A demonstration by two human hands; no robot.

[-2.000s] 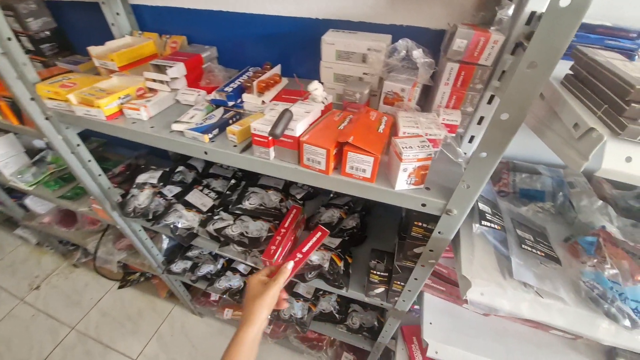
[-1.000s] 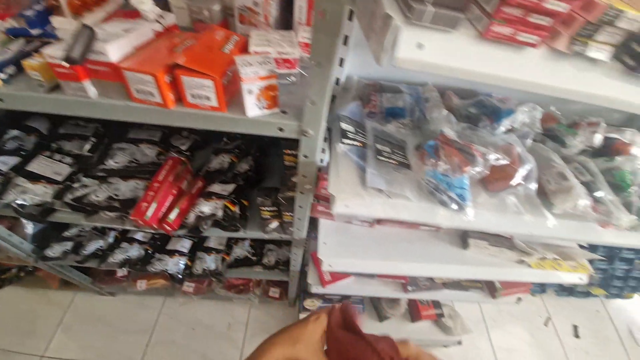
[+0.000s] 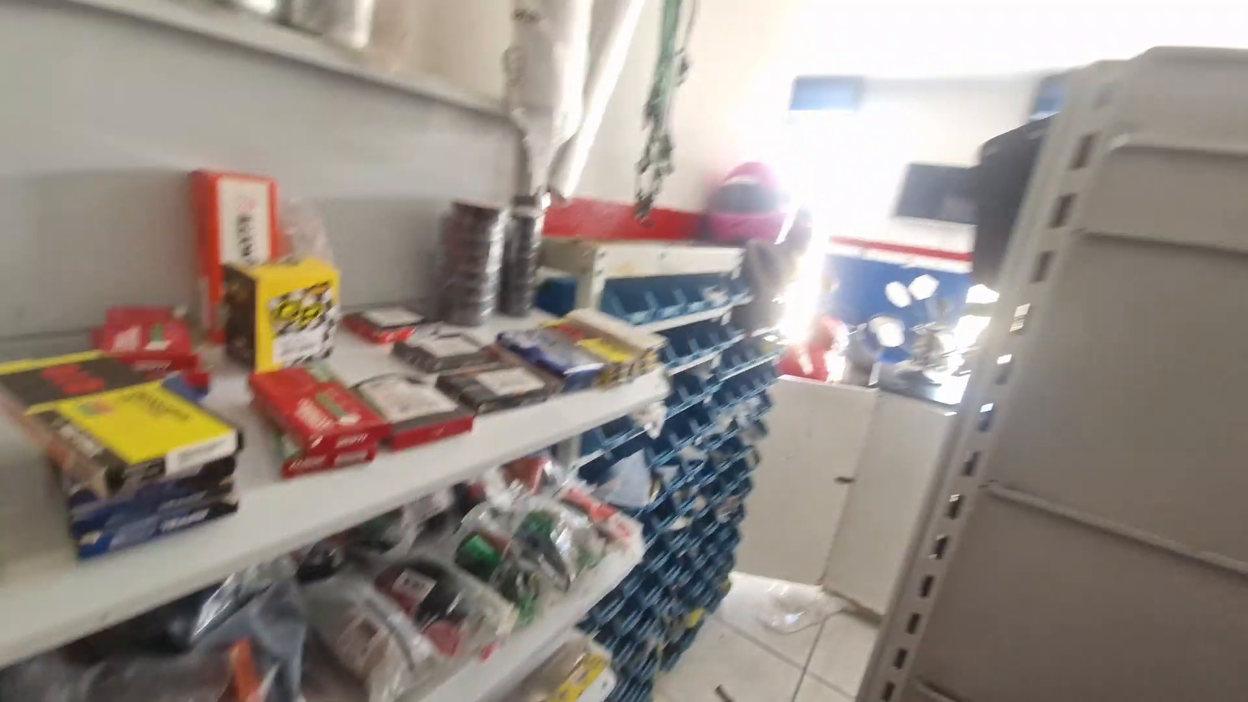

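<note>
Neither my left hand nor my right hand shows in the head view now, so what they hold is hidden. On the upper white shelf [image 3: 322, 487] lie a stack of yellow and dark boxes [image 3: 146, 429], red boxes [image 3: 317, 409], an upright yellow box [image 3: 283, 314] and a tall red-orange box [image 3: 237, 234]. Flat dark boxes [image 3: 497, 383] and blue and yellow boxes [image 3: 575, 346] lie farther along it. Dark round parts [image 3: 473, 263] stand stacked at its back. Plastic-bagged parts [image 3: 419, 595] fill the shelf below.
A rack of blue bins [image 3: 682, 468] stands past the shelf's end. A grey perforated metal shelving unit [image 3: 1092, 390] rises at the right. Between them runs a tiled floor [image 3: 760, 653] toward a white cabinet [image 3: 814, 478]. A pink helmet [image 3: 749, 200] sits beyond, in bright light.
The view has swung far right, away from the metal shelves. A hand held red boxes at first; a second later the boxes lay on the lower shelf. The hand seen then is now out of view.
</note>
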